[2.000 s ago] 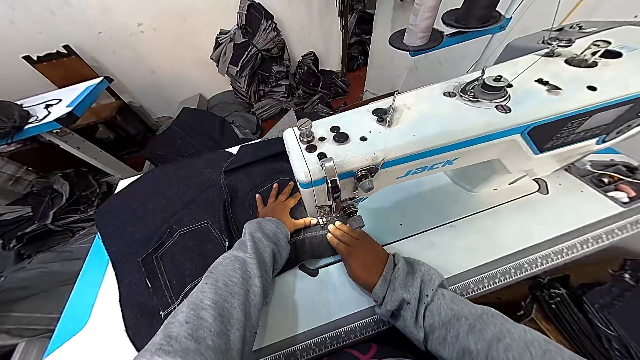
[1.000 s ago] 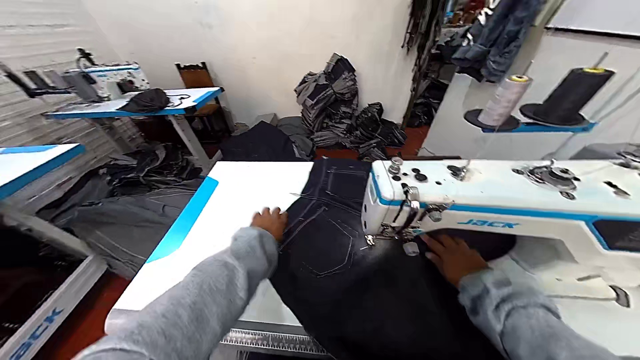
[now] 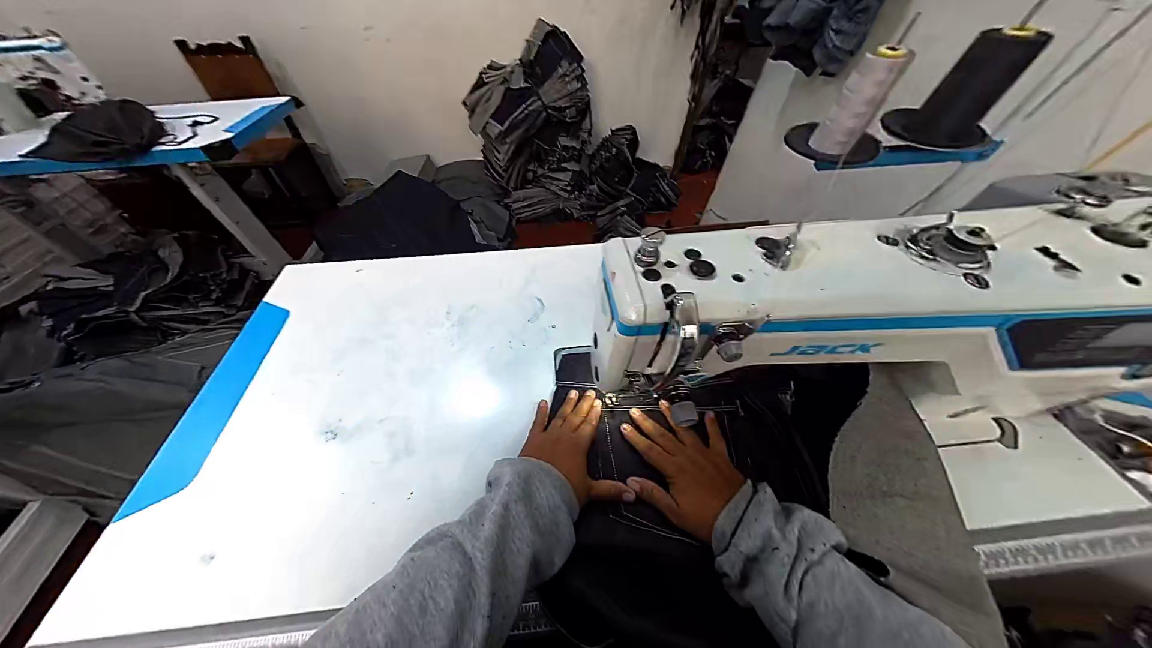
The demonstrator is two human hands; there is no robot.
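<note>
Dark denim with pale stitching [image 3: 648, 558] lies under the head of a white and blue Jack sewing machine [image 3: 864, 297] and hangs toward me. My left hand [image 3: 567, 450] rests flat on its left edge, just in front of the presser foot [image 3: 616, 398]. Spread over the cloth to the right of the foot is my right hand [image 3: 688, 468], its fingertips close below the machine head. The two thumbs nearly touch. Neither hand closes around the fabric. The needle tip cannot be made out. A grey piece of the cloth [image 3: 900, 486] spreads right, below the machine arm.
The white tabletop [image 3: 405, 405] with a blue edge extends left. Thread cones [image 3: 868, 99] stand on a holder behind the machine. Bundled denim pieces [image 3: 540, 117] lie by the wall. Another sewing table [image 3: 261, 112] stands back left, and piled cloth [image 3: 108, 387] lies beside the table.
The denim has shifted right, uncovering tabletop on the left. My left hand has moved from the cloth's far left part to beside the presser foot, near my right hand. The view has shifted.
</note>
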